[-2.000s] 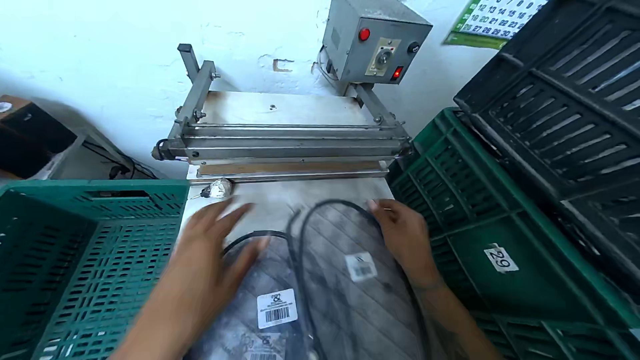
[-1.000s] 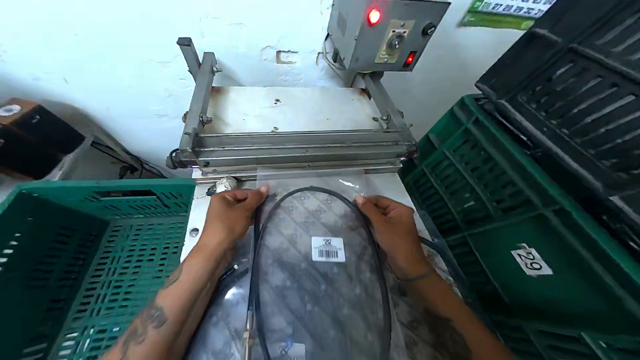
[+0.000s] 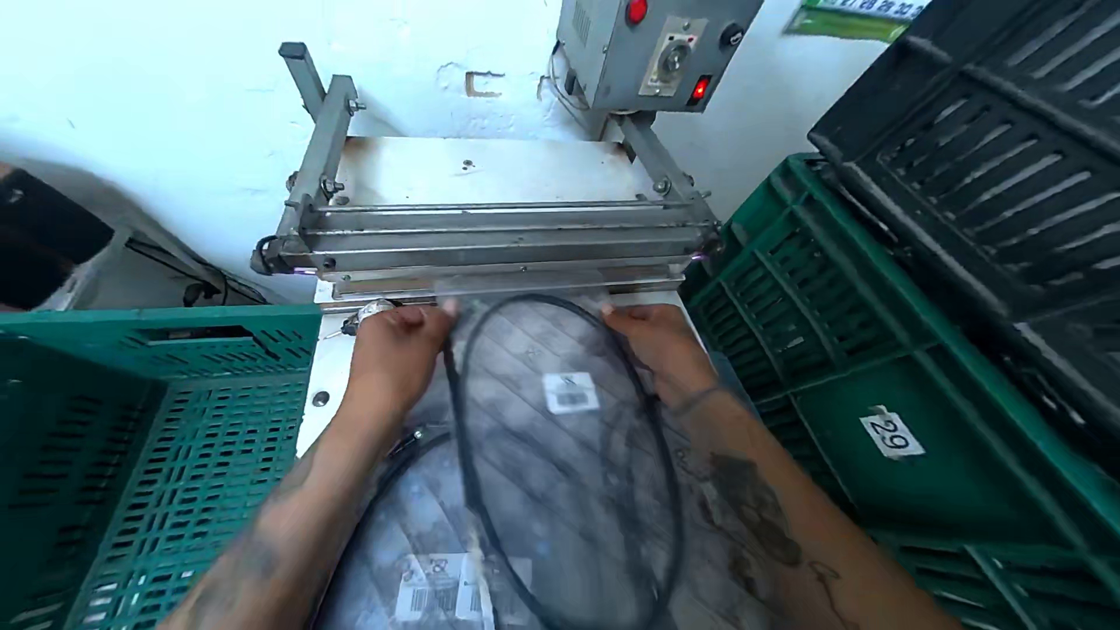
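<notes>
A clear plastic bag (image 3: 534,350) holds a black looped cable (image 3: 466,385) and bears a white barcode label (image 3: 570,393). My left hand (image 3: 398,350) pinches its upper left edge, and my right hand (image 3: 652,341) pinches the upper right edge. The bag's top edge reaches the jaw of a heat sealing machine (image 3: 507,241), whose upper bar sits just above it. Below lie more bagged cables with labels (image 3: 429,586), partly covered by the held bag.
A green plastic crate (image 3: 219,437) stands at left. Stacked green crates (image 3: 866,376) and black crates (image 3: 989,175) rise at right. The grey control box (image 3: 656,52) with a lit red switch (image 3: 701,88) is behind. A small metallic object (image 3: 372,311) lies by my left hand.
Two seconds ago my hands were apart over the bagged cables; now both hold one bag at the sealer. The control box's red lamp, bright one second ago, is dimmer now.
</notes>
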